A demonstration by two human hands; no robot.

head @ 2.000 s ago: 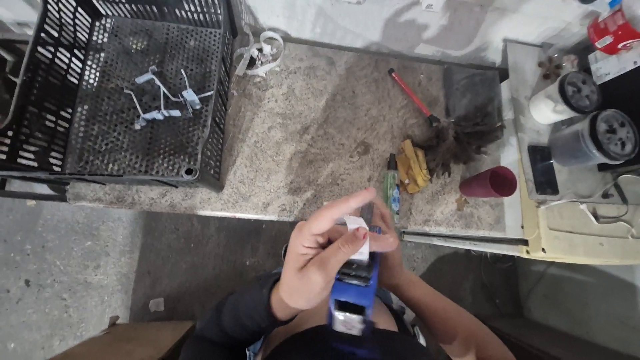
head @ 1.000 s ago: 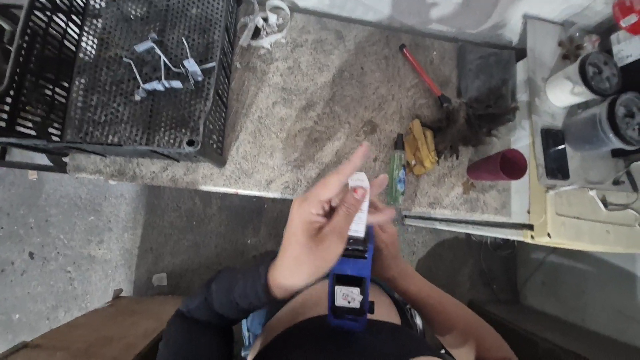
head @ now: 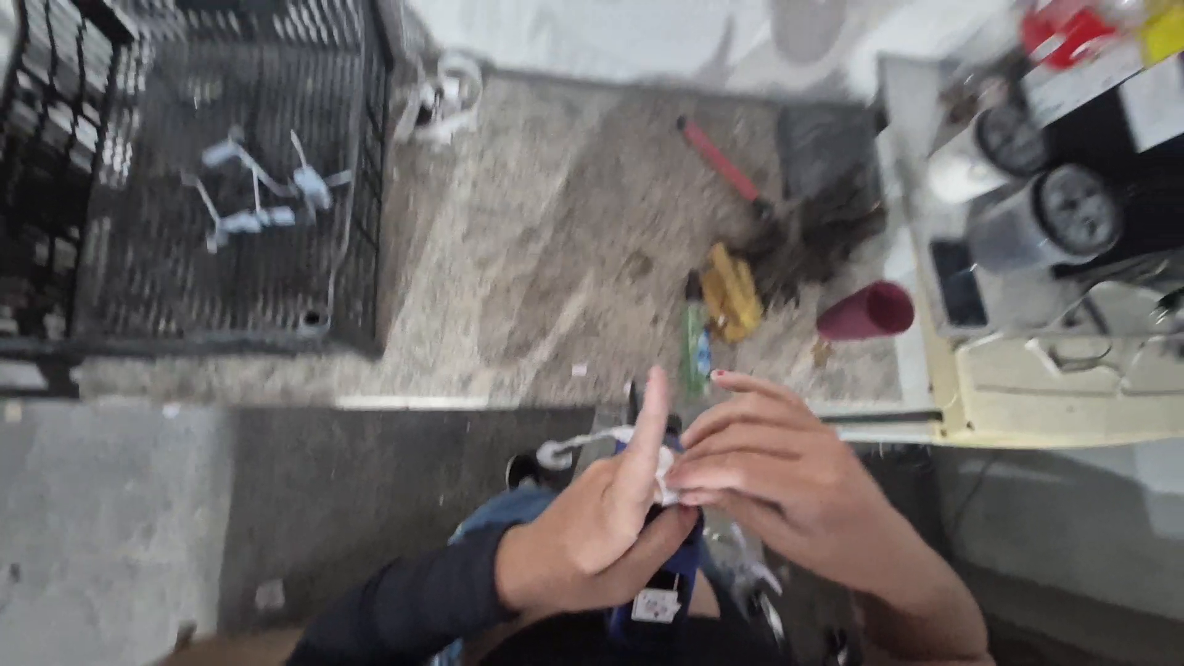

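Note:
My left hand (head: 606,518) and my right hand (head: 777,476) meet above my lap, just off the near edge of the bench. Between their fingertips is a white paper strip (head: 664,474), with a loose white end trailing to the left. The left thumb and fingers pinch it, and the right fingertips press on it from the other side. Below the hands is a blue device (head: 680,560), probably a label dispenser, with a white printed tag (head: 656,605) on it. What carries the device is hidden.
A black plastic crate (head: 222,347) holding metal hooks (head: 245,220) stands at left on the bench (head: 518,231). At right are a red-handled brush (head: 721,162), a yellow cloth (head: 731,294), a green bottle (head: 694,342), a maroon cup (head: 867,310), a phone (head: 958,282) and lidded containers (head: 1050,217).
My right hand has come up from behind the blue device to the white strip and now shows fully beside the left. A loose white end now trails to the left.

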